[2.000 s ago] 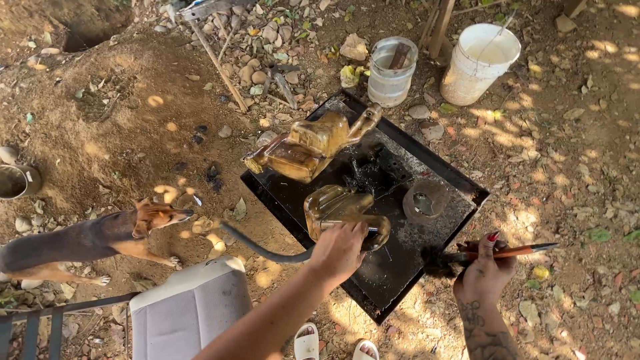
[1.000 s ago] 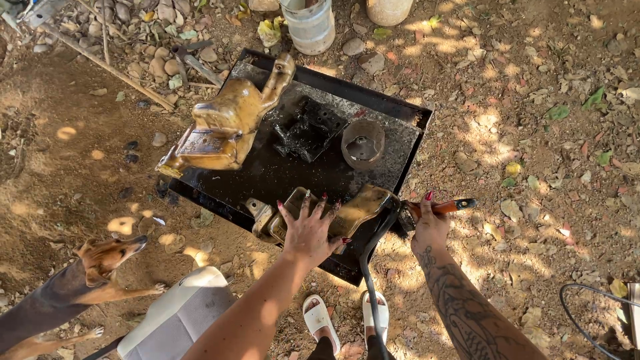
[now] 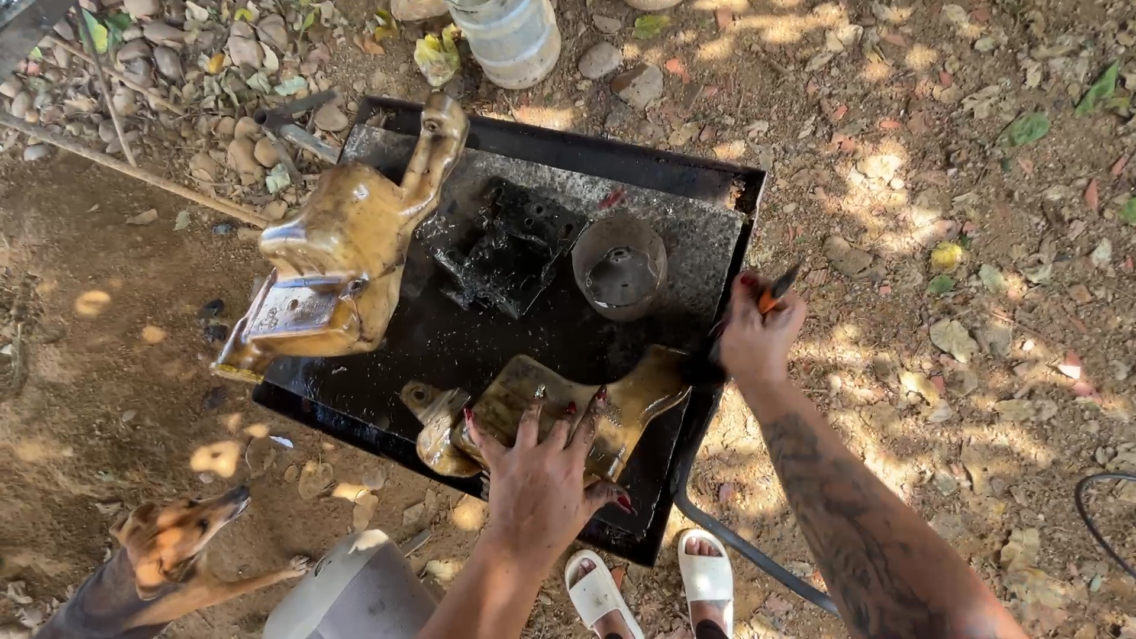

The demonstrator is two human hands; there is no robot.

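Observation:
My left hand [image 3: 541, 470] lies spread on a wet yellowish motorcycle-like plastic or metal part [image 3: 524, 390], pressing it against the black metal tray [image 3: 621, 541]. A brush with an orange handle [image 3: 770, 300] is gripped in my right hand [image 3: 761, 342]; its dark bristles touch the right end of that part. A larger yellowish moulded part [image 3: 346, 240] rests over the tray's left edge. Between them and the tray's far side sit a blackened, wet metal piece [image 3: 515, 248] and a round, cut-down container [image 3: 619, 268] with a little liquid. Dark liquid covers much of the tray floor.
A dog [image 3: 169, 550] stands at the lower left beside a grey chair seat [image 3: 355, 590]. A whitish bucket [image 3: 508, 40] stands beyond the tray. A dark hose [image 3: 754, 555] runs from the tray's near right edge. Stones and a stick [image 3: 133, 169] lie at the upper left.
The smaller part has turned and lies nearer the tray's front edge than two seconds ago. My left hand has gone from its end to flat on top. The brush has come against the part's right end.

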